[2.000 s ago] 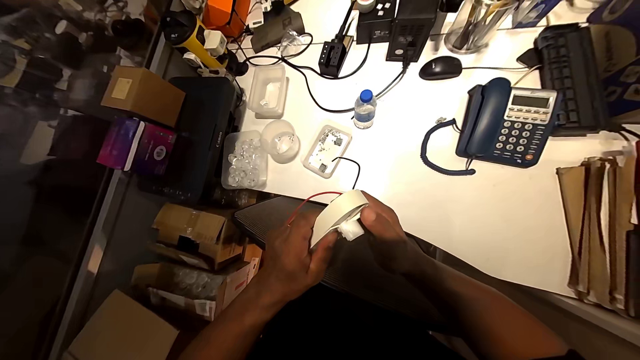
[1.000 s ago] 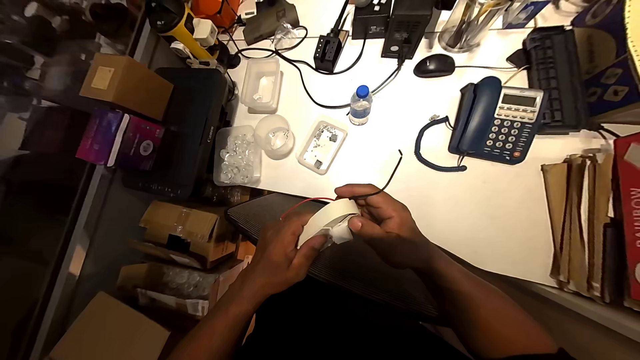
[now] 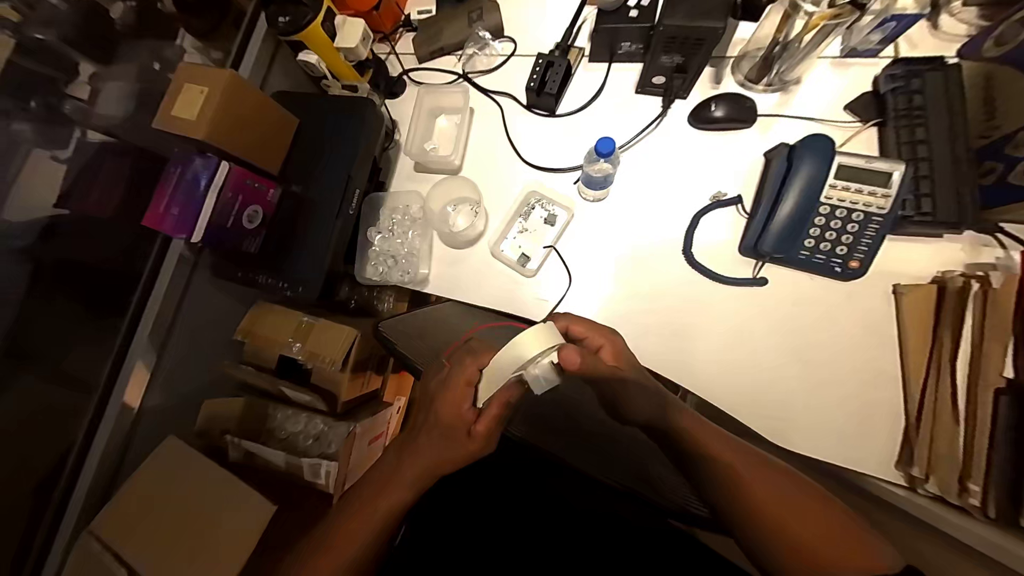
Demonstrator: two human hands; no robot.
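Over the desk's front edge, my left hand [image 3: 464, 400] grips the left side of a round white plastic ring-shaped housing [image 3: 522, 356]. My right hand [image 3: 604, 360] closes on its right side, with the thumb by a small white block [image 3: 543, 374] at the ring's inner side. A red wire [image 3: 484, 326] curves out to the left above my left hand, and a black wire [image 3: 569, 280] rises from the ring toward a shallow plastic tray of small parts [image 3: 532, 232]. The inside of the housing is mostly hidden.
Beyond my hands are a tub of clear plastic pieces [image 3: 394, 238], a round tub [image 3: 456, 212], a rectangular tub [image 3: 438, 128] and a water bottle [image 3: 598, 170]. A corded telephone [image 3: 828, 208] stands right; cardboard boxes [image 3: 296, 352] lie lower left.
The black wire's free end has swung from the right of the small-parts tray to its right edge. Both hands have kept hold of the white ring.
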